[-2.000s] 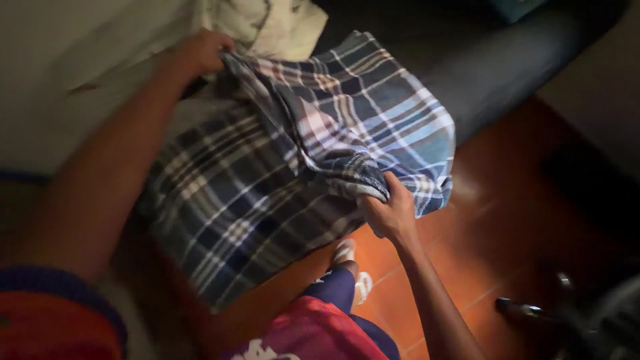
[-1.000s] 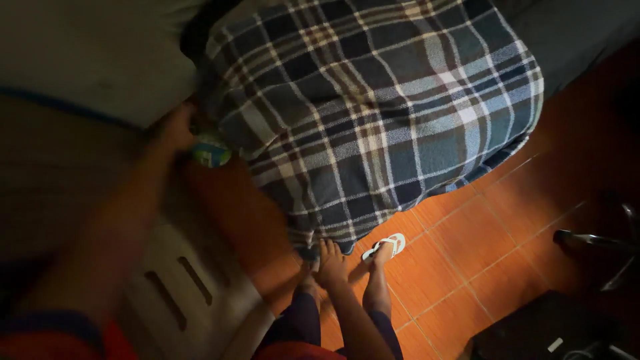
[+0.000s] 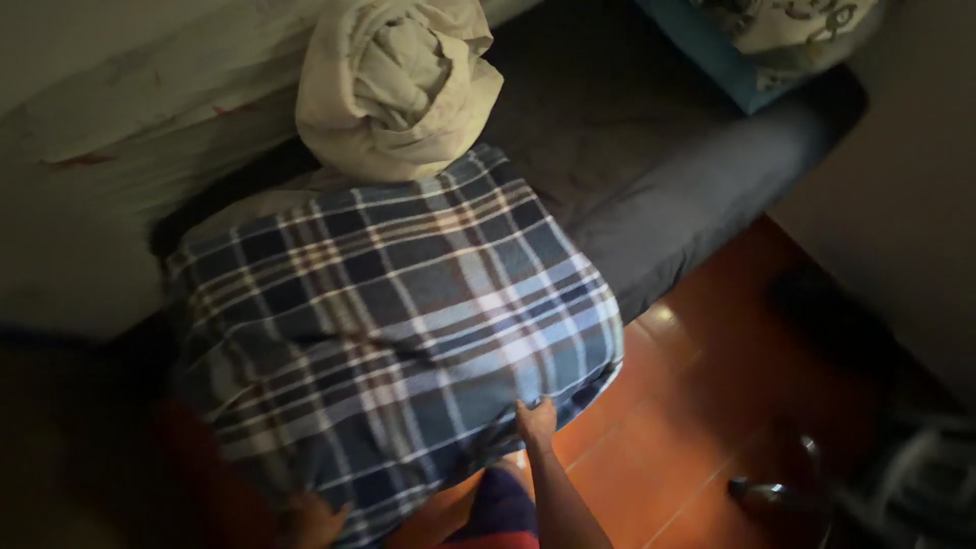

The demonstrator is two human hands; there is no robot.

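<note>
A plaid fleece blanket (image 3: 412, 305) in blue, brown and white lies spread over the near end of a dark-covered bed, its near edge hanging toward me. My right hand (image 3: 538, 421) pinches that edge at the lower right, thumb and fingers closed on the fabric. At the bottom left, in shadow, my left hand (image 3: 316, 520) is at the blanket's near left border; its fingers are dim, so its grip cannot be made out. Beyond the blanket's far edge sits a bundled cream cloth (image 3: 404, 91), touching it.
The dark mattress (image 3: 671, 213) extends to the upper right, where a blue-edged container (image 3: 713, 57) holds patterned fabric. A pale wall (image 3: 91, 175) runs along the left. Orange floor tiles (image 3: 656, 427) show at right, with a blurred chair base (image 3: 770, 488) at the lower right.
Two seconds ago the blanket was bunched and folded between both hands; now it lies flatter. My right hand has moved along its near edge, and my left hand has come down from the far side.
</note>
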